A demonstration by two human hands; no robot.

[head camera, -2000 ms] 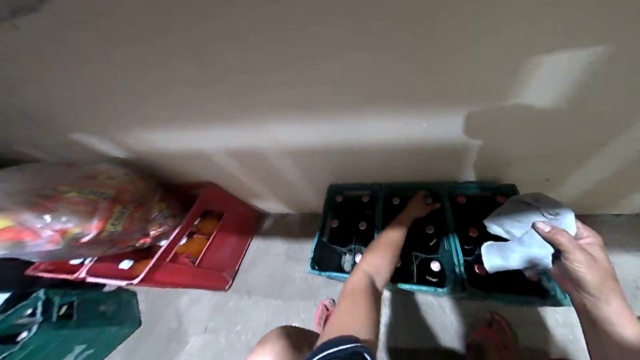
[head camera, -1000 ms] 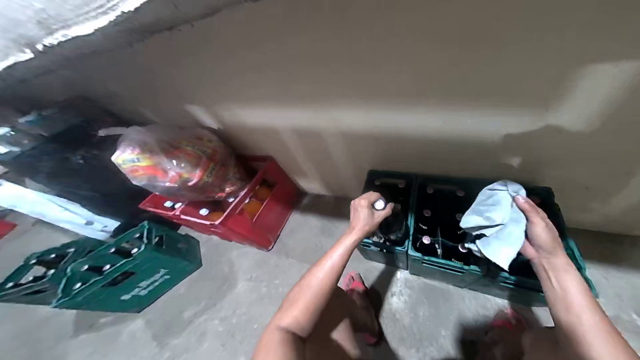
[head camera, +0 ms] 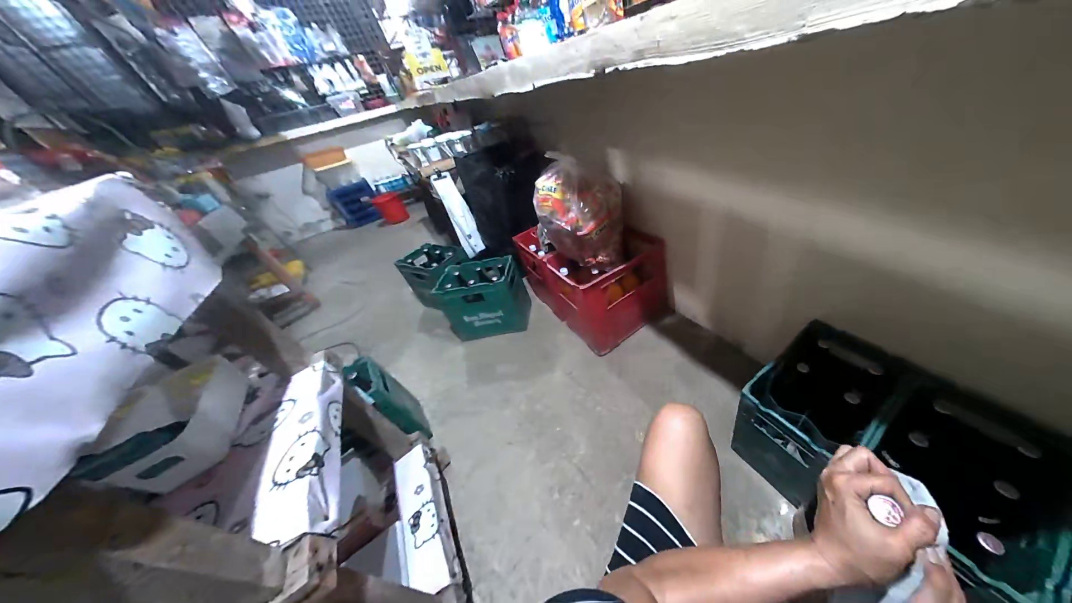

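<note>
My left hand (head camera: 871, 519) is closed around the neck of a capped bottle (head camera: 885, 510), whose cap shows between thumb and fingers. Most of the bottle is hidden by the hand. At the lower right edge my right hand (head camera: 938, 578), partly cut off, holds a pale cloth (head camera: 919, 494) against the bottle. Both hands are in front of the dark green crates (head camera: 775, 444) by the wall, where several capped bottles (head camera: 919, 439) stand upright.
A red crate (head camera: 599, 318) with bottles carries a clear bag of packets (head camera: 578, 209). Green bottle crates (head camera: 486, 310) stand left of it. A shelf covered in printed sheeting (head camera: 297, 452) is at near left. A ledge (head camera: 653, 42) runs above the wall (head camera: 837, 193).
My left hand has lifted a bottle from the crate, and the cloth in my right hand has come to it. The view has swung left and up.
</note>
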